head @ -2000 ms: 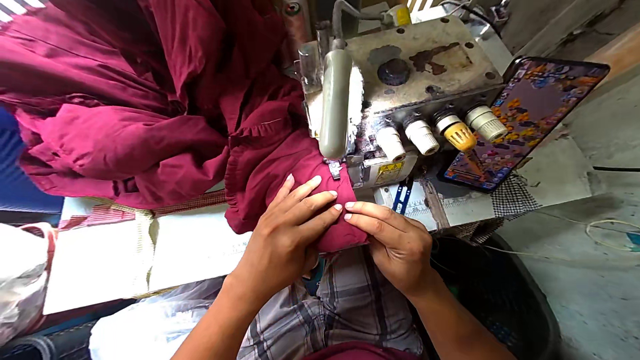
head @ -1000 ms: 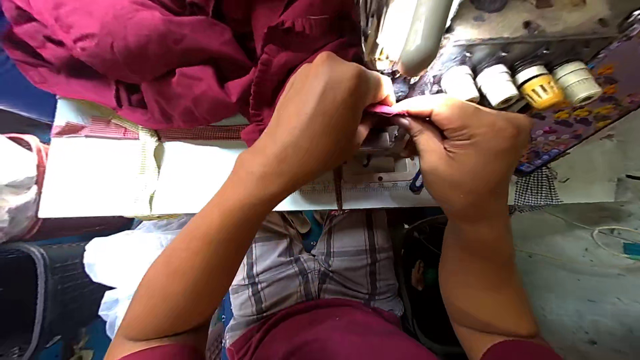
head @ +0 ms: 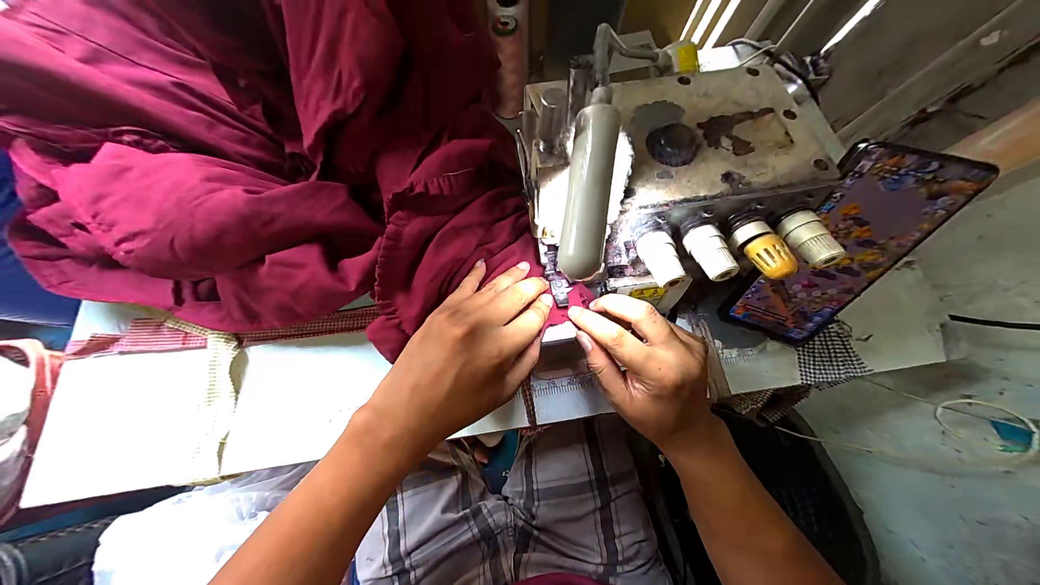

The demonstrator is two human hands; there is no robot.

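Observation:
Maroon fabric (head: 455, 244) runs from a large heap at the left to the presser foot (head: 560, 291) of an overlock sewing machine (head: 731, 130). My left hand (head: 471, 349) lies on this fabric with its fingers spread, fingertips just left of the foot. On the foot's right side, my right hand (head: 650, 357) pinches the small edge of the maroon fabric between thumb and fingers. A grey lamp (head: 591, 187) hangs over the foot and partly hides the needle area. White and yellow tension knobs (head: 764, 248) line the machine's front.
A phone (head: 861, 236) leans at the machine's right side. Checked cloth strips (head: 215, 366) cross the white table (head: 301, 398) at the left. A measuring scale (head: 561, 386) lies along the table's front edge. White plastic bags (head: 179, 528) sit below it at the left.
Both hands have come down from in front of the machine, where they held the fabric edge together. My left hand now lies flat on the fabric. The view has shifted.

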